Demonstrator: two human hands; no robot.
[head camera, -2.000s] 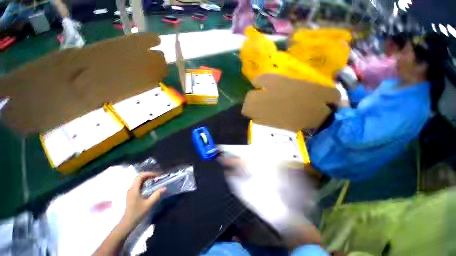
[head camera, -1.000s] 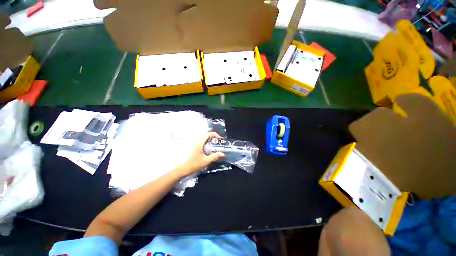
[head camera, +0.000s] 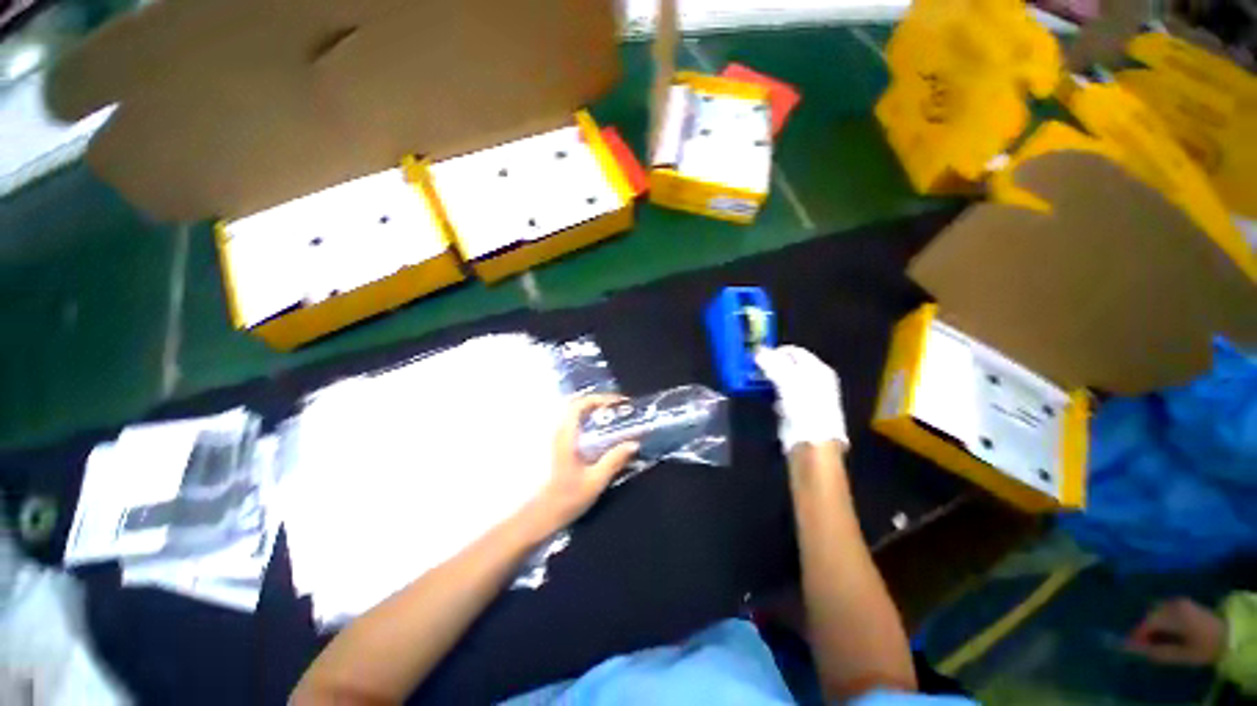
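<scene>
My bare left hand (head camera: 590, 462) is shut on a dark grey item in a clear poly bag (head camera: 669, 425), held at the right edge of the stack of poly bags (head camera: 421, 476). The bag's loose end points right. My right hand (head camera: 802, 386), in a white glove, is at the front end of the blue tape dispenser (head camera: 724, 338). Its fingertips touch or nearly touch the dispenser; whether they hold tape is too small to tell.
Yellow cartons with white panels stand on the green conveyor (head camera: 110, 310). Another open carton (head camera: 986, 407) stands at the right, beside a blue sleeve. Printed leaflets (head camera: 186, 503) lie left of the stack. A green tape ring (head camera: 37, 517) is far left. Another person's hand (head camera: 1179, 632) shows lower right.
My right hand, out of view one second ago, is now at the tape dispenser. My left hand still holds the bagged item by the stack. The view has tilted and shifted.
</scene>
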